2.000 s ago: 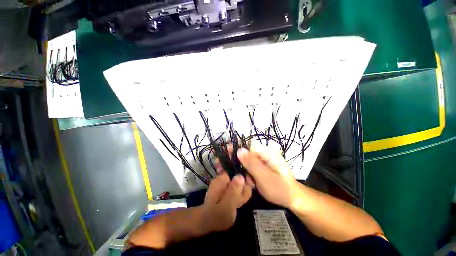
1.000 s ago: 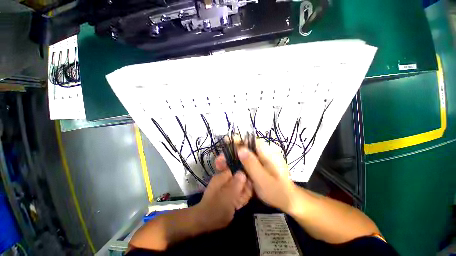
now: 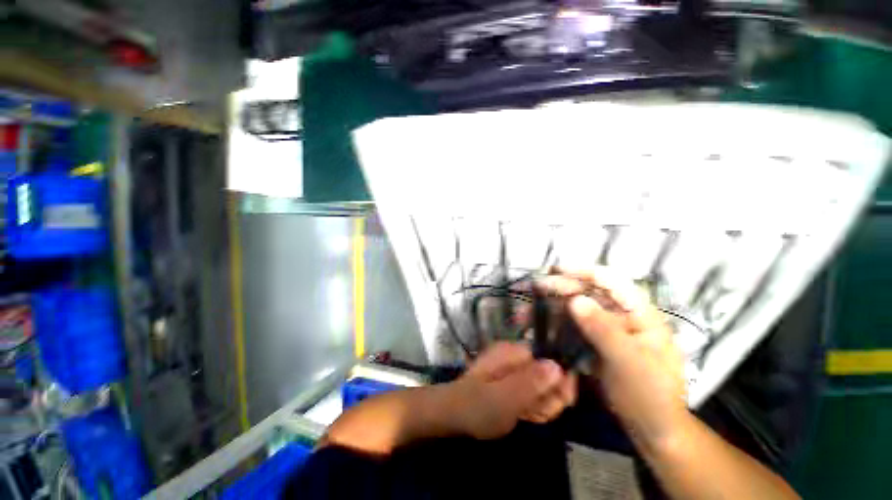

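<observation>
My left hand (image 3: 513, 389) and my right hand (image 3: 626, 347) are close together low in the middle of the view. Both hold a bundle of black wires (image 3: 551, 327) between them, blurred by motion. The white layout sheet (image 3: 548, 166) spreads behind and under the hands, from the lap onto the bench edge. Black wire harness sets (image 3: 724, 288) lie on it, with their ends spread in a row and looped lower down. The hands hide part of these wires. The wire tips in the bundle are too blurred to tell.
The dark press (image 3: 567, 49) stands at the back of the green bench (image 3: 337, 127). A smaller white sheet with black wires (image 3: 266, 156) lies to the left. Blue bins (image 3: 59, 215) stand at the far left. A pale frame with blue items (image 3: 284, 444) is at the lower left.
The view has turned left, so the sheet and hands sit further right and the blue bins have come into view. Both hands are still at the bundle.
</observation>
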